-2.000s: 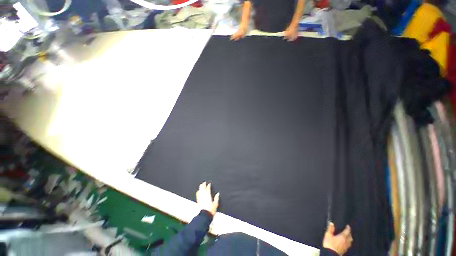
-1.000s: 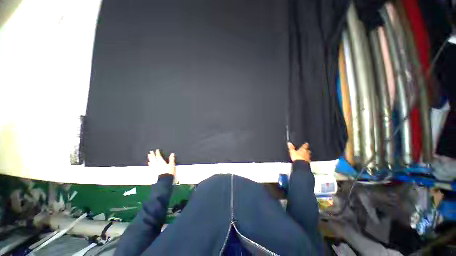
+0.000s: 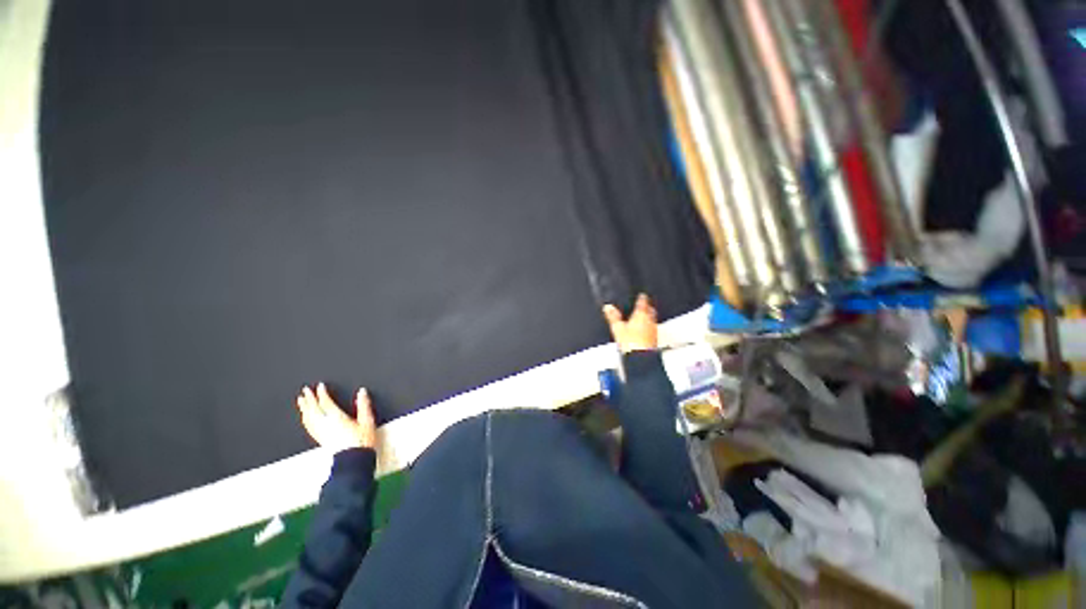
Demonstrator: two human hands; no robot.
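Black fabric (image 3: 310, 214) lies flat over the cutting table, with long folds along its right side. My left hand (image 3: 338, 419) rests with spread fingers on the fabric's near edge, left of my body. My right hand (image 3: 632, 324) is at the near edge by the folds, thumb and fingers apart; whether it pinches any cloth cannot be told. A small grey speckled bar (image 3: 74, 452) lies at the fabric's near left corner.
The pale table edge (image 3: 524, 387) runs in front of me. Fabric rolls (image 3: 774, 155) stand side by side at the right on a blue rack (image 3: 881, 286). White and grey cloth (image 3: 834, 488) is heaped at the lower right. Green floor (image 3: 214, 550) shows at the lower left.
The view has turned down and to the right, so the other person at the far side is out of view. My hands remain at the fabric's near edge.
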